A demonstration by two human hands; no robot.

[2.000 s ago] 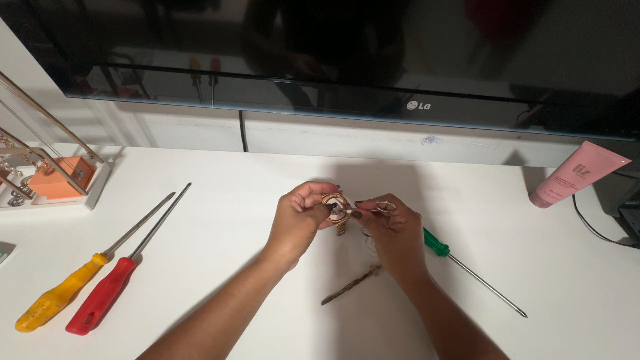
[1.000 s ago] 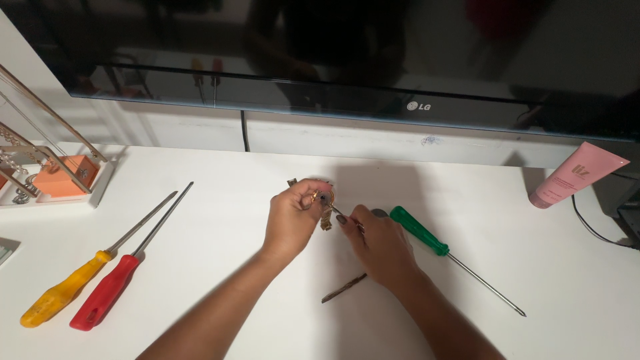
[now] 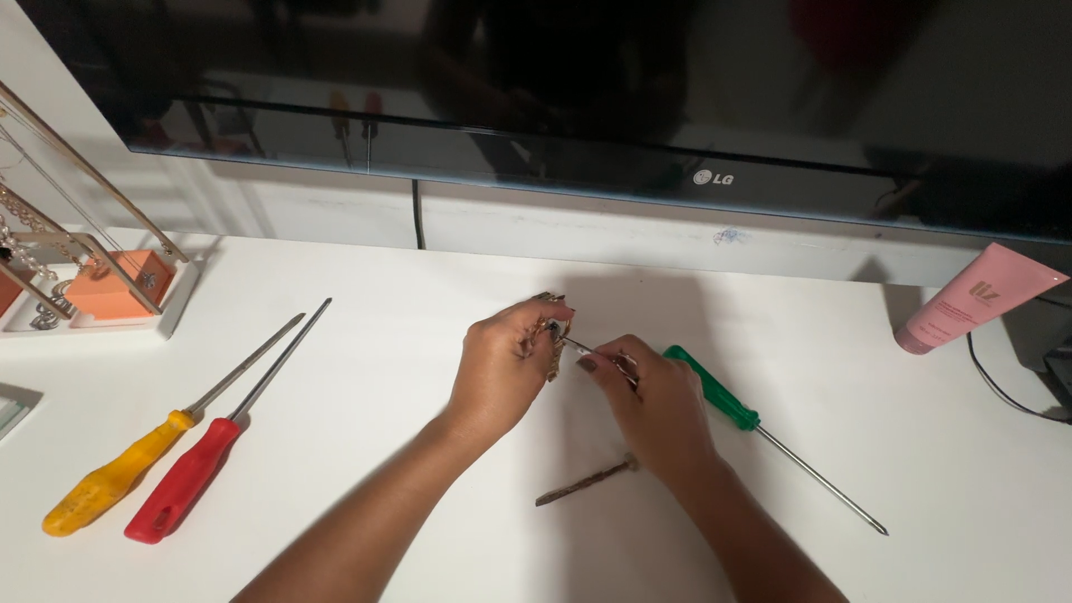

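My left hand (image 3: 507, 360) holds a small gold-coloured piece with a chain or bracelet part (image 3: 554, 360), perhaps a wristwatch, mostly covered by the fingers. From the right, my right hand (image 3: 649, 385) grips a thin metal tool (image 3: 575, 344) whose tip meets the piece; its kind cannot be told. Just beyond the right hand lies a green-handled screwdriver (image 3: 712, 389), its shaft toward the lower right. A brown, narrow strip or rod (image 3: 586, 484) with a round end rests on the white table below the hands.
At left lie a yellow-handled screwdriver (image 3: 126, 473) and a red-handled screwdriver (image 3: 188, 477). A jewellery stand (image 3: 172, 322) with an orange box (image 3: 121, 289) stands behind them. An LG television (image 3: 586, 159) spans the back. A pink tube (image 3: 976, 301) stands at right, near a black cable (image 3: 997, 385).
My right hand has shifted slightly away from the left since two seconds ago, and more of the green handle shows. The held piece has been turned in my left hand.
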